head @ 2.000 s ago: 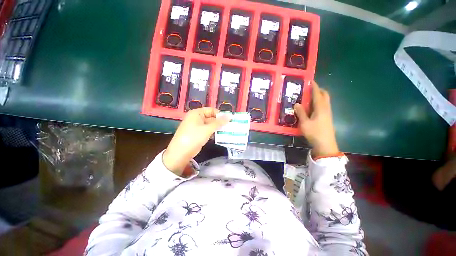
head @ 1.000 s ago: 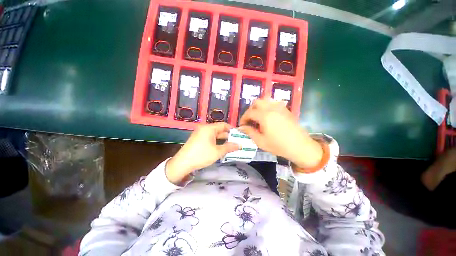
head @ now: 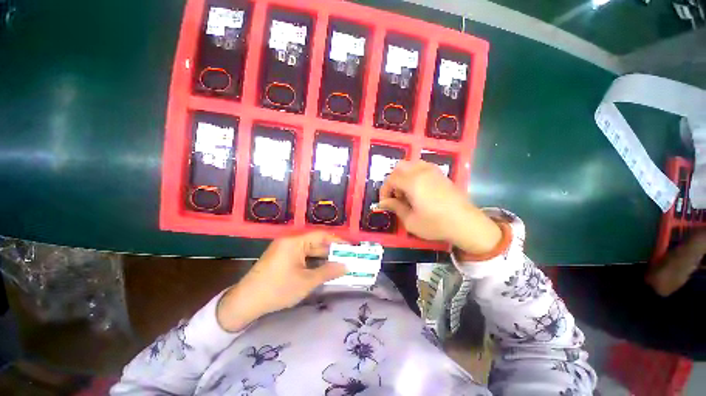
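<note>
A red phone tray lies on the green bench in front of me, with two rows of pockets, a black open-backed mobile phone in each. The phones carry white label patches and orange rings. My left hand pinches the white-and-green label strip below the tray's near edge. My right hand is over the near row's fourth phone, with a tiny pale label at the fingertips. The hand partly covers the fourth and fifth near-row phones. I cannot tell whether the label touches the phone.
A wide plain paper ribbon curls at the right of the bench. Part of another red tray and another person's hand are at the right edge. Crumpled clear plastic lies below the bench at left.
My right hand went from the rightmost near phone to the strip, then moved off to the fourth near phone with a tiny label. My left hand still holds the strip. The tray appears larger and further left.
</note>
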